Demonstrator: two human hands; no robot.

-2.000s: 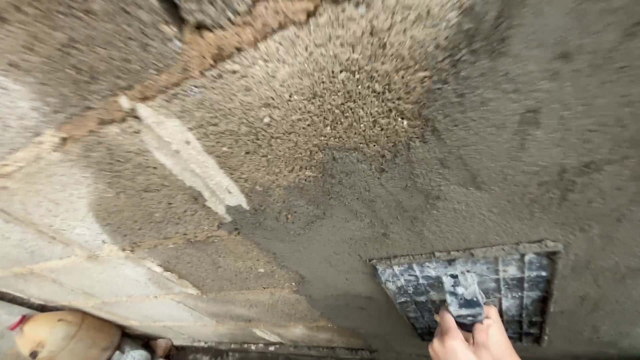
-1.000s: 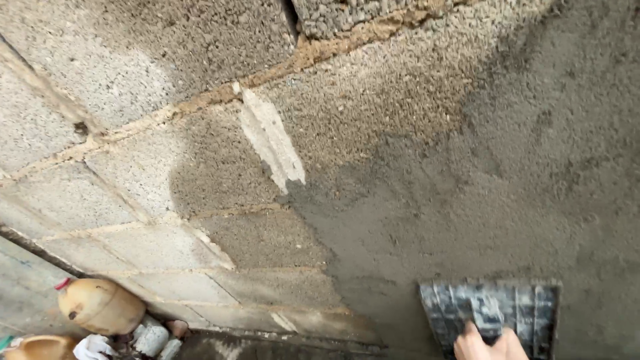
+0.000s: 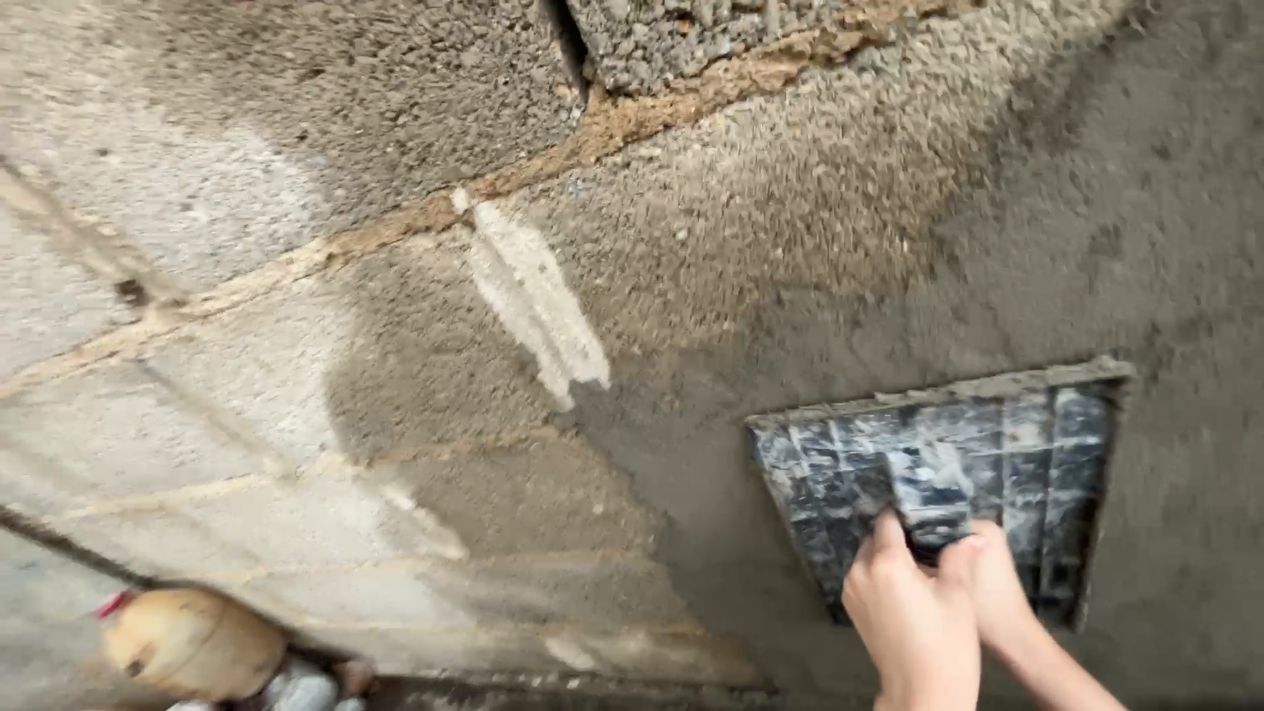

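A black plastic plastering float (image 3: 1047, 464), ribbed on its back and smeared with grey mortar, lies against wet grey plaster (image 3: 1185, 296) at the right of the concrete block wall (image 3: 434, 346). Mortar is heaped along its upper edge. My left hand (image 3: 913, 612) is closed around the float's handle (image 3: 933, 484) from the left, and my right hand (image 3: 992, 583) is on the same handle from the right. The fingers of both hands are partly hidden behind the handle. Left of the float, the plaster ends in a ragged border on bare, damp blocks.
A pale streak of dried mortar (image 3: 538, 296) crosses the blocks. An open gap (image 3: 568, 44) shows in a joint at the top. At the lower left, a yellowish plastic container (image 3: 193, 642) with a red part stands near the wall's foot, beside whitish objects (image 3: 296, 686).
The float and my hands have moved up the wall from where they were one second ago. The view has shifted somewhat.
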